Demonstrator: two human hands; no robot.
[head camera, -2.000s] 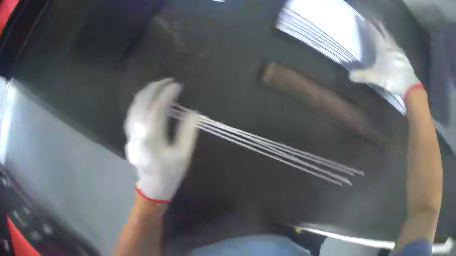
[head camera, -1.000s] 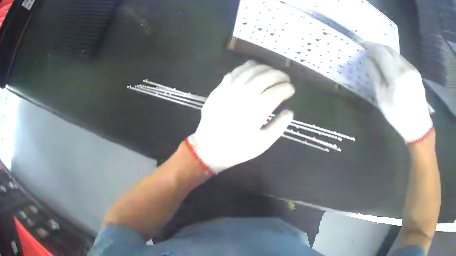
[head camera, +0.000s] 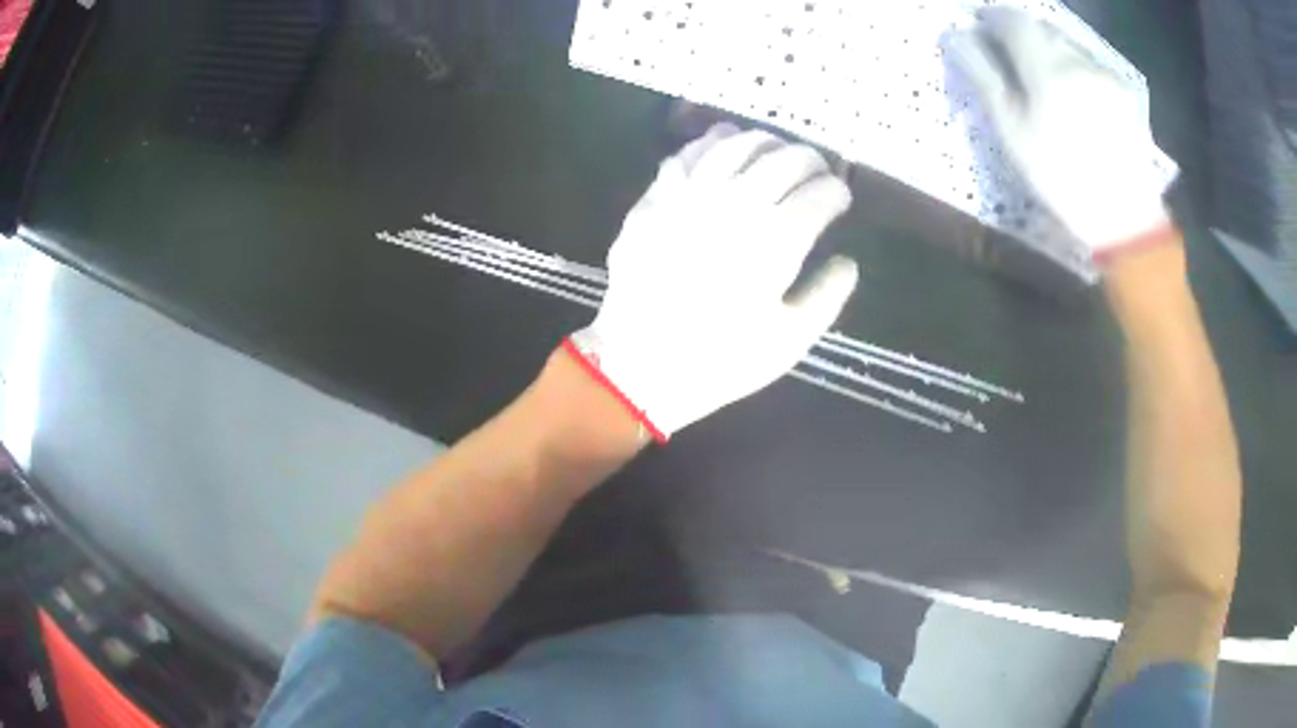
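Several narrow silver-white strips (head camera: 910, 387) with small nubs lie side by side on the dark mat. My left hand (head camera: 726, 277), in a white knit glove with a red cuff edge, is over their middle and hides it; whether its fingers grip anything is hidden. A white perforated panel (head camera: 782, 64) with rows of dark dots lies at the top, cut off by the picture's edge. My right hand (head camera: 1060, 128), also gloved and a little blurred, is on the panel's right part; its fingertips' hold cannot be made out.
A brown bar (head camera: 910, 199) lies along the panel's near edge, partly covered. A black ribbed piece (head camera: 256, 64) is at the upper left. Dark ribbed material (head camera: 1259, 128) is at the right. The bench's pale front edge (head camera: 996, 609) runs before me. A red container (head camera: 93, 683) is at the lower left.
My left hand has come from the strips' left end onto their middle. The panel's dotted face now shows, and it has shifted left with my right hand, covering part of the brown bar.
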